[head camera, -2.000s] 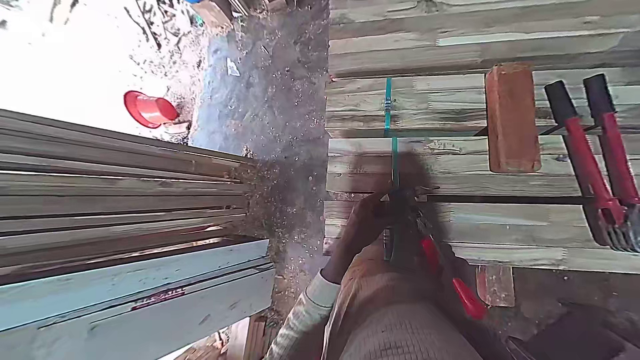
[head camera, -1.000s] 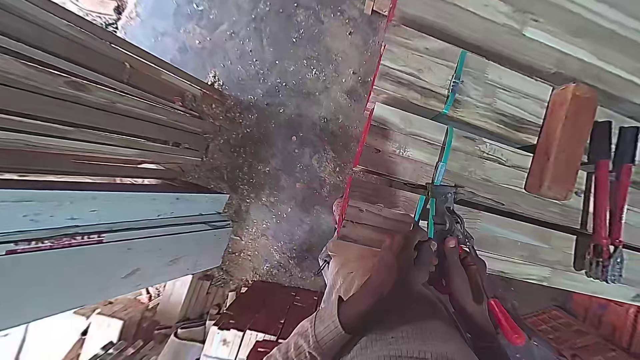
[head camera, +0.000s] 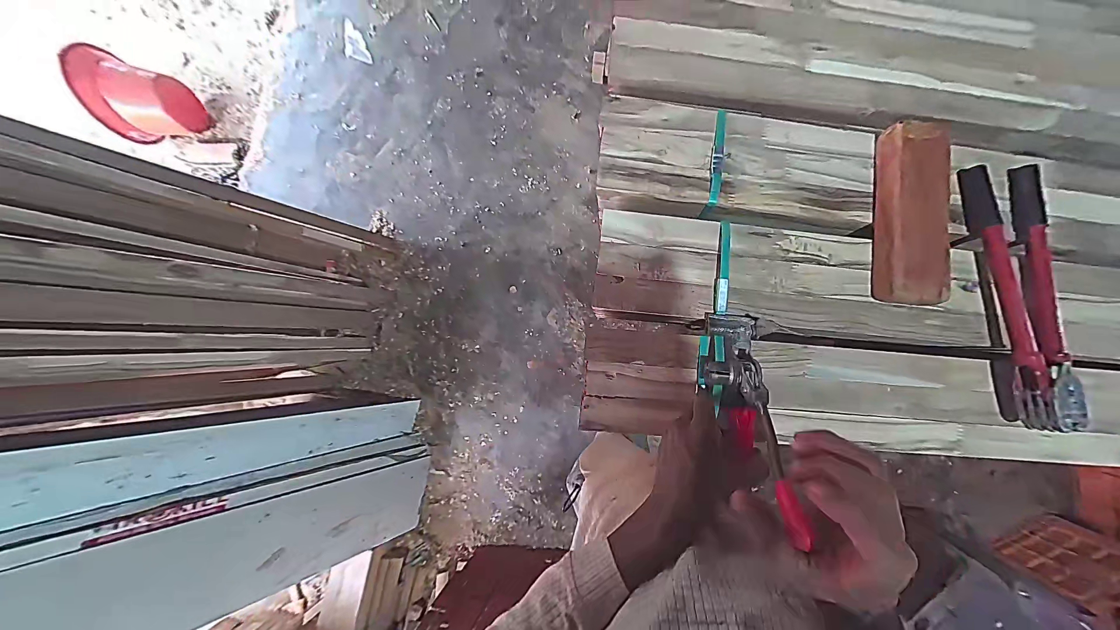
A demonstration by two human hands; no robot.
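A strapping tensioner with red handles [head camera: 739,372] sits at the near edge of the wooden boards [head camera: 875,376], with green strap [head camera: 723,249] running into its metal head. My left hand [head camera: 678,486] is closed around the lower part of the tool and the strap below the head. To the right, my right hand [head camera: 853,516] is beside the tool's long red-gripped lever, its fingers curled and blurred; whether they hold the lever is unclear. A red-brown block [head camera: 910,214] lies on the boards. Right of it lies a red-handled tool with black grips [head camera: 1019,271].
Stacked boards [head camera: 175,271] and pale blue-white panels [head camera: 219,499] stand at the left, across a strip of rough ground [head camera: 490,219]. A red plastic basin [head camera: 140,96] lies at the upper left. An orange crate [head camera: 1059,560] is at the lower right.
A second ago both hands were close together at the tool; now my right hand is farther right, while my left stays at the tool. The view has swung.
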